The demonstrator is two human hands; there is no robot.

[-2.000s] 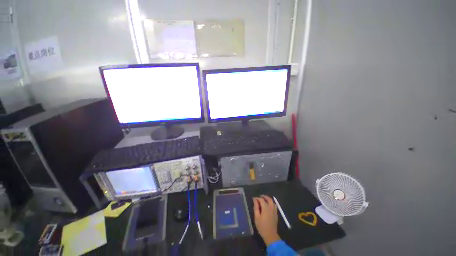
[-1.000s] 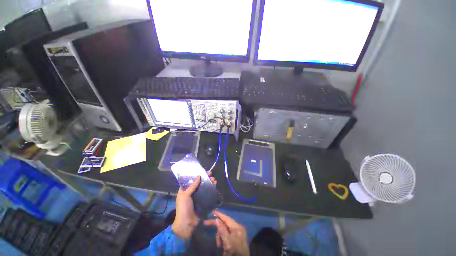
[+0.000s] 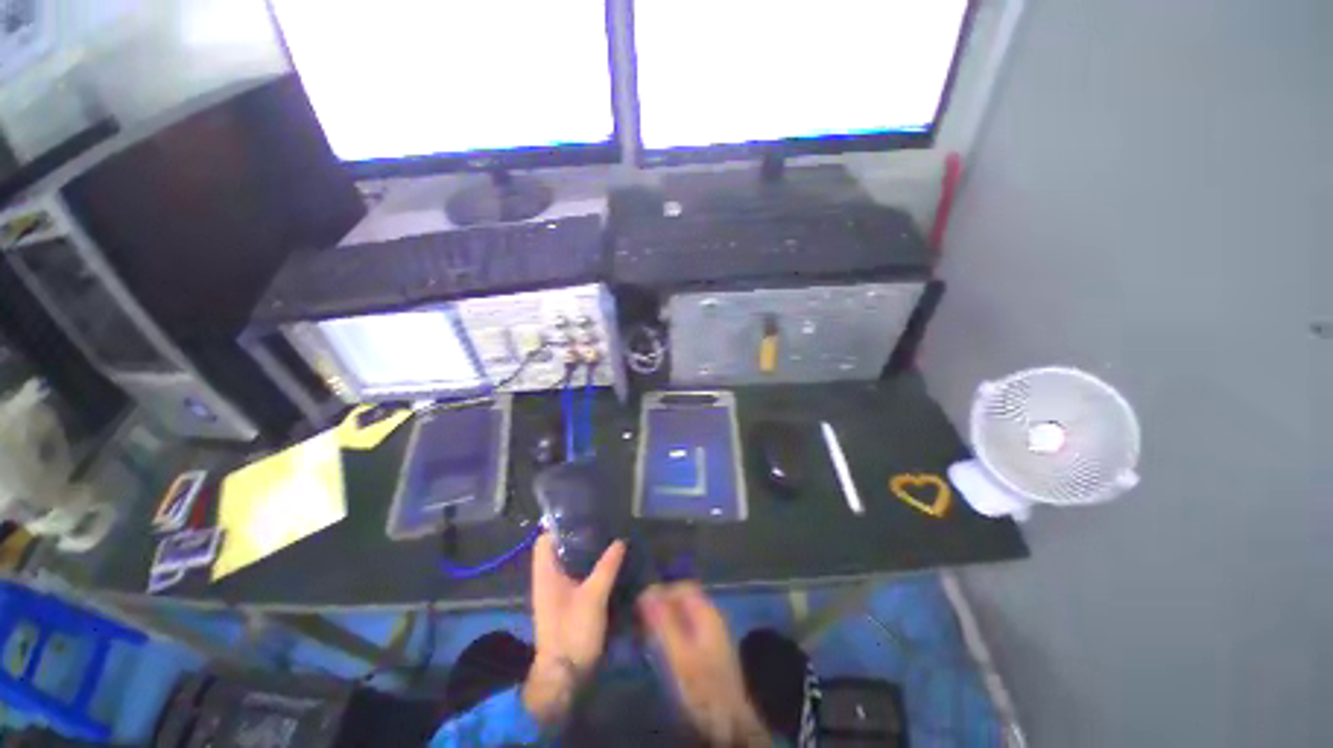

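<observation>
My left hand holds a dark phone tilted over the bench's front edge, fingers around its lower part. My right hand is blurred, just right of the phone's lower end; whether it holds anything cannot be told. The left coupler plate has no phone that I can make out on it. The right coupler plate shows a pale outlined rectangle on its blue-grey centre. Blue cables run down from the tester between the plates.
The tester and a grey panelled box stand behind, under keyboards. A mouse, white stick, yellow-orange heart-shaped loop and white fan are at right. Yellow paper and small cards lie at left.
Two seconds ago my right hand was beside the right plate. One second ago my left hand held the phone with its bright face showing; now it shows dark and is tilted differently.
</observation>
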